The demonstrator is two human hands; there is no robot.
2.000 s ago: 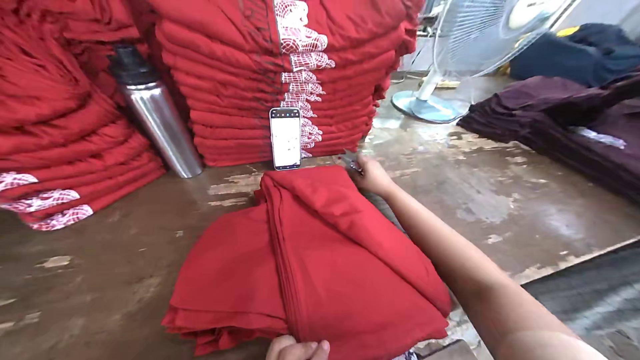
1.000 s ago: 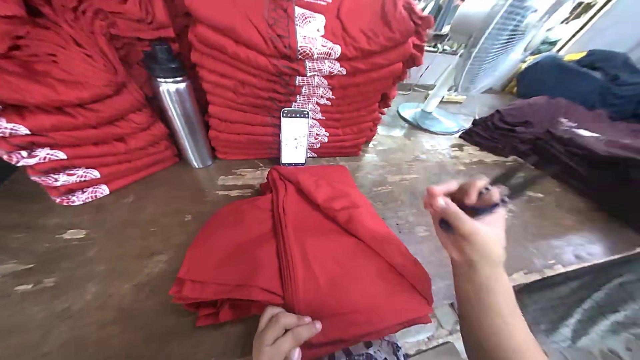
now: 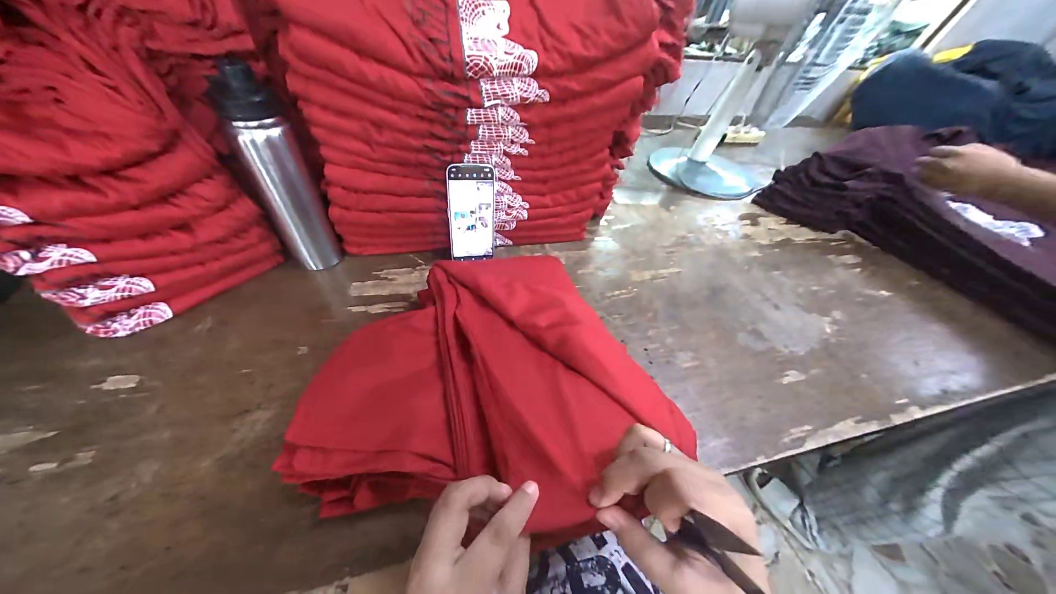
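Observation:
A folded pile of red fabric (image 3: 528, 371) lies on the worn wooden table, its near edge at the table's front. My left hand (image 3: 478, 536) rests at that near edge, fingers bent over the cloth; whether it pinches any is unclear. At the pile's near right corner, my right hand (image 3: 672, 507) pinches the red fabric between thumb and forefinger. Dark thread snips or small scissors (image 3: 716, 544) are also held in my right palm, blades pointing toward the lower right. A phone (image 3: 471, 212) with its screen lit stands upright just beyond the cloth.
Tall stacks of red garments (image 3: 396, 157) with white prints stand behind, beside a steel bottle (image 3: 285, 190). A fan (image 3: 709, 169) stands farther back. At right, another person's hand (image 3: 969, 169) touches a dark maroon garment stack (image 3: 874, 190). The table edge (image 3: 891, 421) runs along the lower right.
My right hand, with the dark tool, has come down from the right of the pile to its near corner and taken hold of cloth. Another person's hand has appeared at the maroon stack.

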